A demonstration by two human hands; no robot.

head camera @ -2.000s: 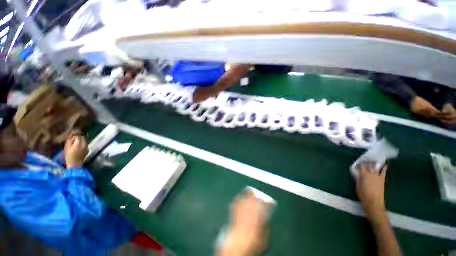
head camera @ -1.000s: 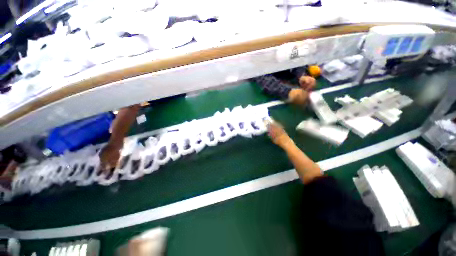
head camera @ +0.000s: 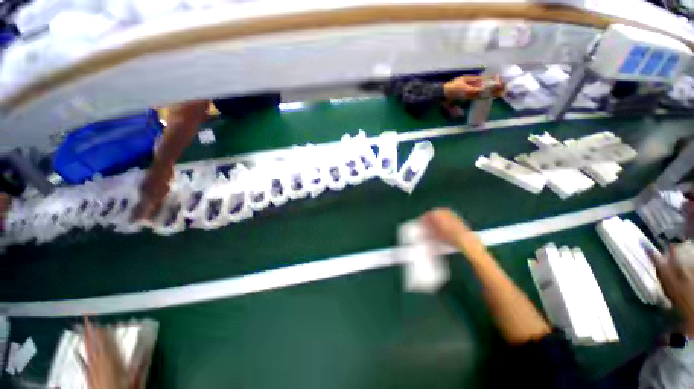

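My right hand [head camera: 447, 226] is right of centre over the belt's near white strip. Its fingers are closed on the top of a white bagged product [head camera: 424, 267], which hangs down blurred. My left hand [head camera: 105, 358] is at the lower left edge, blurred and partly cut off, over a block of stacked white cartons [head camera: 138, 342]; its grip is unclear. A long overlapping row of white bagged products with dark centres [head camera: 297, 182] lies across the belt. One bag [head camera: 415, 166] lies tilted at the row's right end.
Loose white cartons [head camera: 563, 169] lie crossed at the right. Stacked cartons [head camera: 574, 296] stand nearer, with more cartons [head camera: 633, 258] beside another person's hand. Across the belt are other workers' arms and a blue bin [head camera: 106, 148]. A shelf edge [head camera: 319, 64] spans the top.
My right hand has come back from the row's right end towards me, now with a bag. My left hand has moved left onto the carton block. A worker opposite has lifted a carton.
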